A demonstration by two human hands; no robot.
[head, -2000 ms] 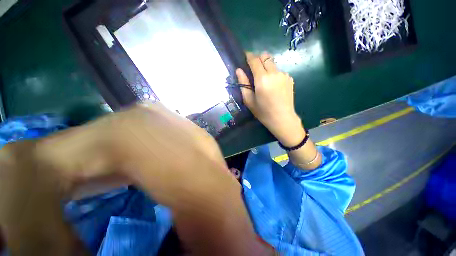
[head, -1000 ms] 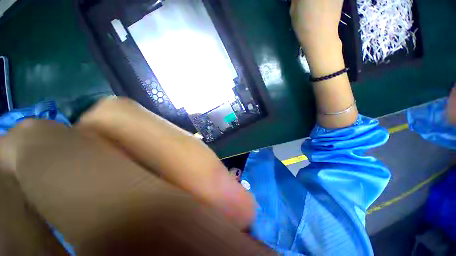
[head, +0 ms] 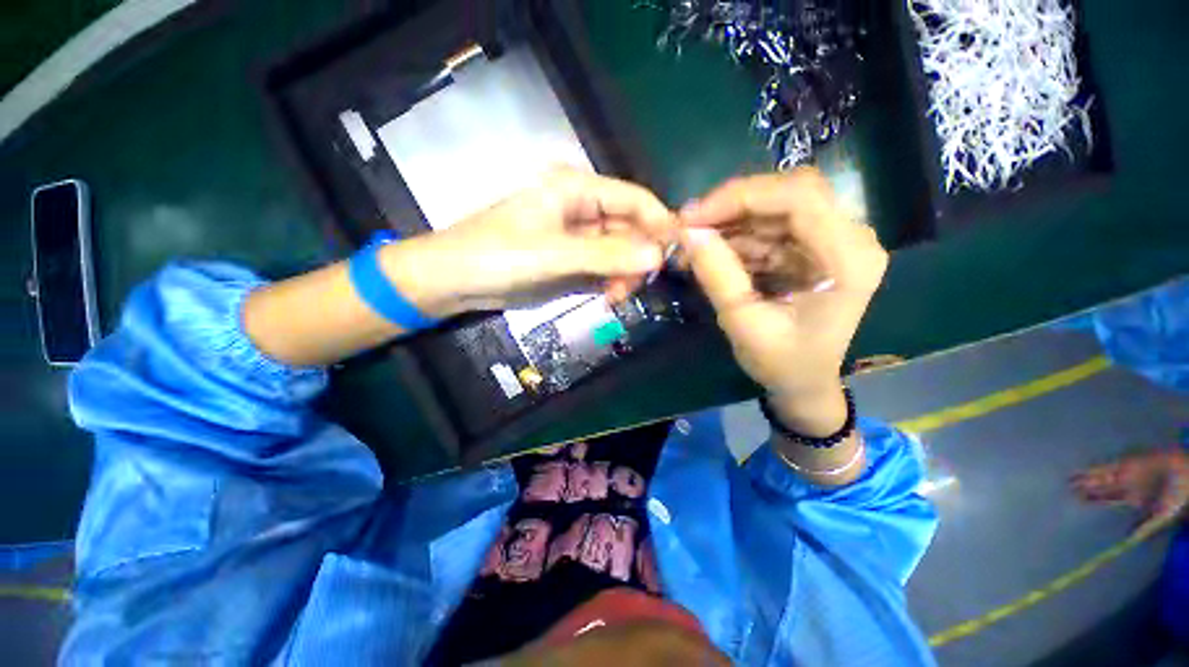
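My left hand (head: pixel 561 248) comes in from the left over the device, with fingertips pinched. My right hand (head: pixel 795 267) meets it fingertip to fingertip. A tiny dark part with a shiny glint (head: pixel 672 250) shows between them, mostly hidden by the fingers. Below and behind the hands lies the tablet half-assembly (head: pixel 476 137), with a large silver area partly covered by my left hand. Its main board (head: pixel 563 349), with a green patch and a yellow spot, shows at the near end. The device lies in a black holding tray (head: pixel 430 397).
A heap of dark small flex cables (head: pixel 802 85) lies on the green mat beyond my right hand. Right of it, a black parts tray (head: pixel 1102 130) holds white strips (head: pixel 998 91). A smartphone (head: pixel 63 267) lies at far left. Another person's hand (head: pixel 1134 482) shows at the right edge.
My right hand has come back from the dark heap to above the device. My left hand, earlier blurred and close to the camera, now meets it there. The smartphone is now fully in view.
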